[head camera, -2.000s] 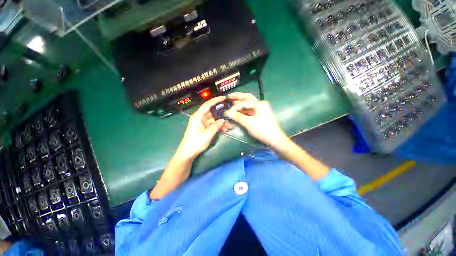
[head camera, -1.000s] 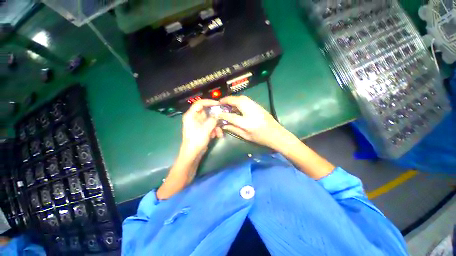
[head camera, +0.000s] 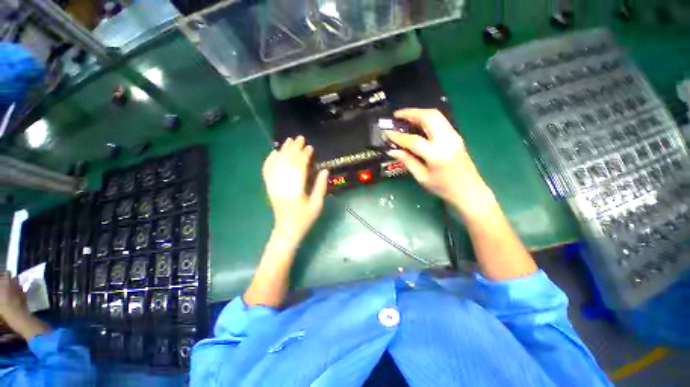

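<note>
A small dark module (head camera: 384, 134) with a shiny part is between the thumb and fingers of my right hand (head camera: 431, 155). It is held over the right part of the black bench machine (head camera: 344, 125), in front of its metallic fixture nest (head camera: 355, 100). My left hand (head camera: 291, 181) rests at the machine's front left corner with fingers apart, and nothing shows in it. Red lit digits and a red light show on the machine's front edge, between my hands.
A clear guard (head camera: 325, 38) hangs above the machine's back. A black tray (head camera: 144, 249) of modules lies left, a clear tray (head camera: 605, 159) of small parts right. Loose modules (head camera: 216, 116) stand behind the black tray. A thin cord (head camera: 386, 238) lies in front. Another person's arm (head camera: 23, 321) shows far left.
My hands have separated from near the machine's front. My right hand has carried the module forward over the machine, and my left hand has moved onto its left corner. The view has shifted.
</note>
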